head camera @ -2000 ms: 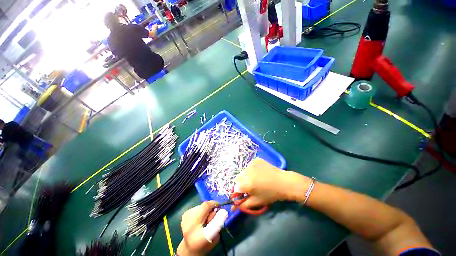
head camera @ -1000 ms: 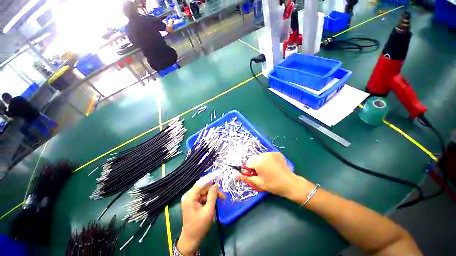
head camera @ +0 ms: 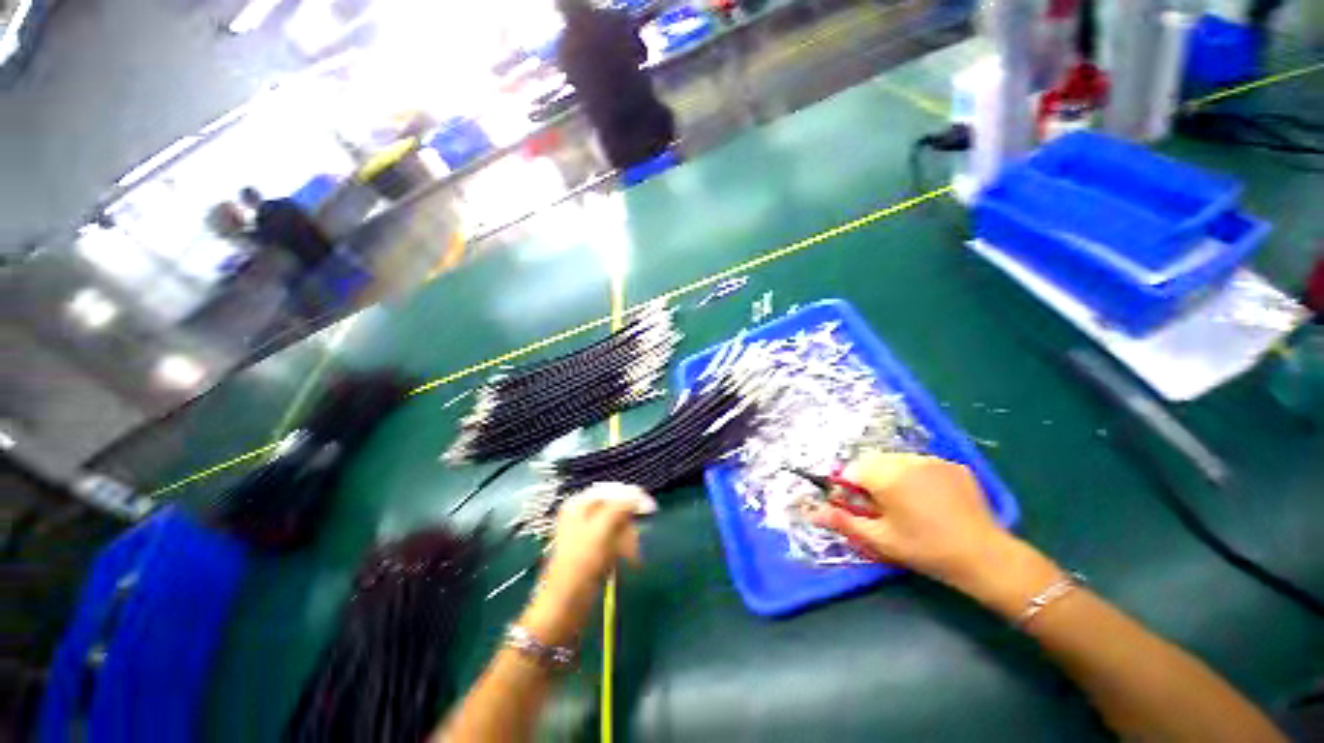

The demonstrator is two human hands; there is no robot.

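My right hand [head camera: 922, 515] holds small red-handled snips [head camera: 845, 497] over the blue tray [head camera: 777, 584], their dark tip pointing left. The tray holds a loose pile of short white and silvery bits [head camera: 813, 421]. My left hand [head camera: 593, 534], a white covering on one fingertip, is left of the tray at the near edge of a black cable bundle [head camera: 668, 447]. It is blurred; its fingers look apart and no cable shows in it. Another pale-ended black bundle [head camera: 566, 389] lies behind.
Dark-ended cable bundles [head camera: 385, 639] lie near left, beside a large blue crate [head camera: 138, 624]. Nested blue bins [head camera: 1118, 218] stand on white paper [head camera: 1212, 341] at right, with a steel ruler [head camera: 1147, 414] and black cord [head camera: 1234, 559] nearby. Two people are in the background.
The view has swung left, bringing in the blue crate. My left hand has left the tray's near edge for the bundle, and the cable hanging from it is gone. The snips stay in my right hand.
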